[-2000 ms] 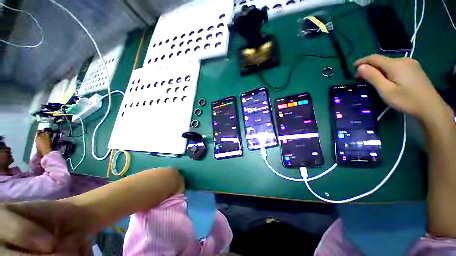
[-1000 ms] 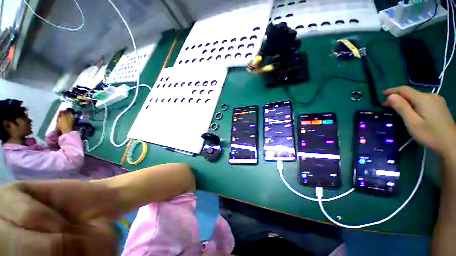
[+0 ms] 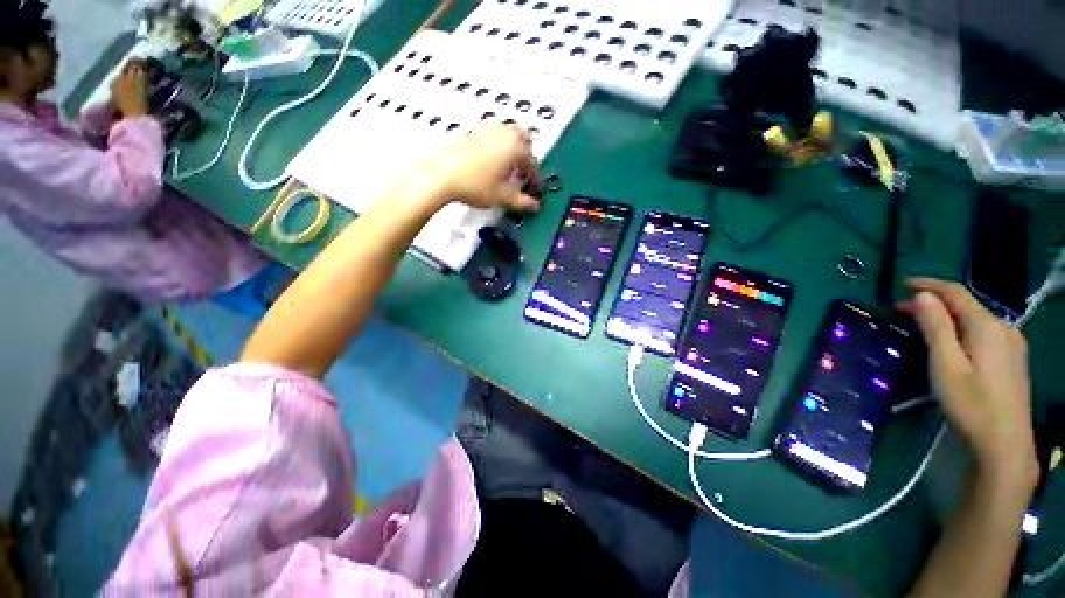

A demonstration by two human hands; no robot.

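Observation:
My left hand point(image 3: 496, 169) is over the front right edge of a white ring tray point(image 3: 385, 111), fingertips down by the small rings point(image 3: 551, 183) left of the phones. Whether it grips a ring cannot be told. A round black charging case point(image 3: 495, 262) lies just below it with its lid open. Four test phones with lit dark screens lie in a row: the leftmost point(image 3: 579, 266), the second point(image 3: 659, 280), the third point(image 3: 730, 348) and the rightmost point(image 3: 843, 391). My right hand point(image 3: 969, 356) rests beside the rightmost phone, fingers loosely curled, with nothing visible in it.
A lone ring point(image 3: 851, 268) lies above the rightmost phone. A black stand point(image 3: 765, 105) with gold-coloured parts is behind. White cables point(image 3: 806, 535) loop in front of the phones. A tape roll point(image 3: 300, 215) lies left. A spare phone point(image 3: 999, 251) lies right. A person in pink sits left.
My left hand has moved from the lower left foreground to the rings by the case. My right hand stays beside the rightmost phone. The view has shifted and tilted.

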